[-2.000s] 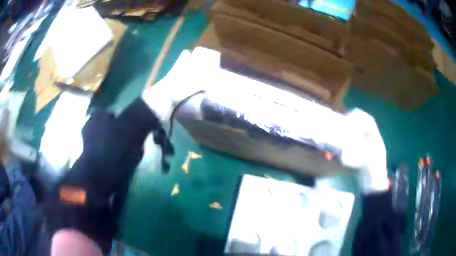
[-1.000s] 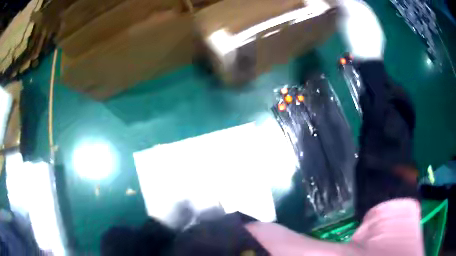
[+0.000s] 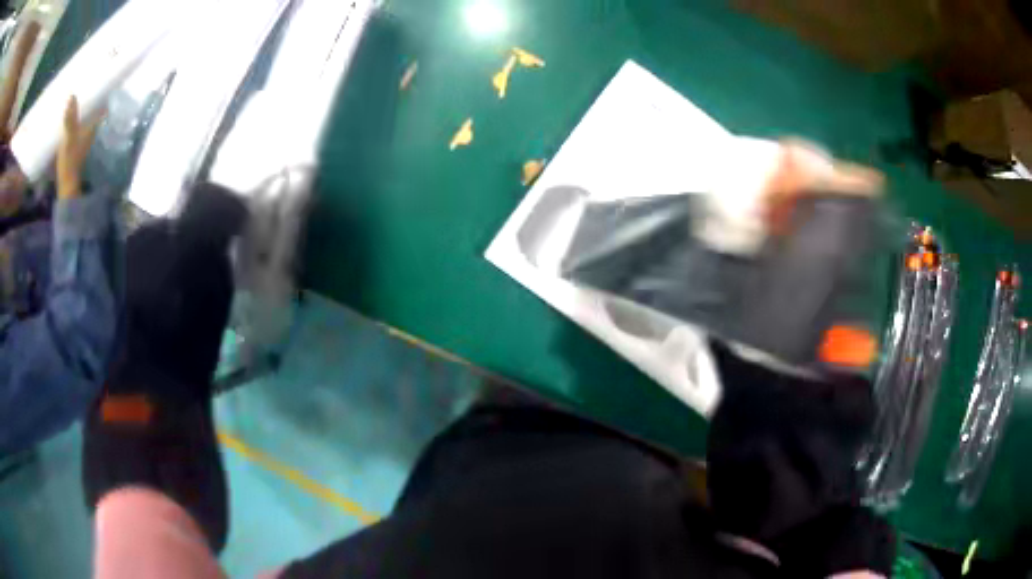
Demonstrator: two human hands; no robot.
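A white tray (image 3: 656, 124) with round recesses lies at an angle on the green bench. My right hand (image 3: 775, 192), blurred, in a white glove with bare fingertips, is closed on a dark bagged black part (image 3: 645, 255) with an orange end, over the tray. My left arm reaches to the wrapped white packs (image 3: 243, 102) at the upper left. My left glove is lost against the white and its fingers cannot be made out. A wrinkled clear plastic bag (image 3: 272, 249) hangs by the bench edge beside my left sleeve.
More bagged black parts (image 3: 911, 351) with orange tips lie at right. Brown cartons (image 3: 985, 130) are at the upper right. Tan scraps (image 3: 504, 77) lie on the bench. Another person's hand (image 3: 75, 147) is at the far left. Blue floor with a yellow line (image 3: 300, 481) shows below.
The view has swung left and down. My right hand has come from the carton to over the tray with a black part. My left arm has moved out to the white packs. The tray's recesses now show.
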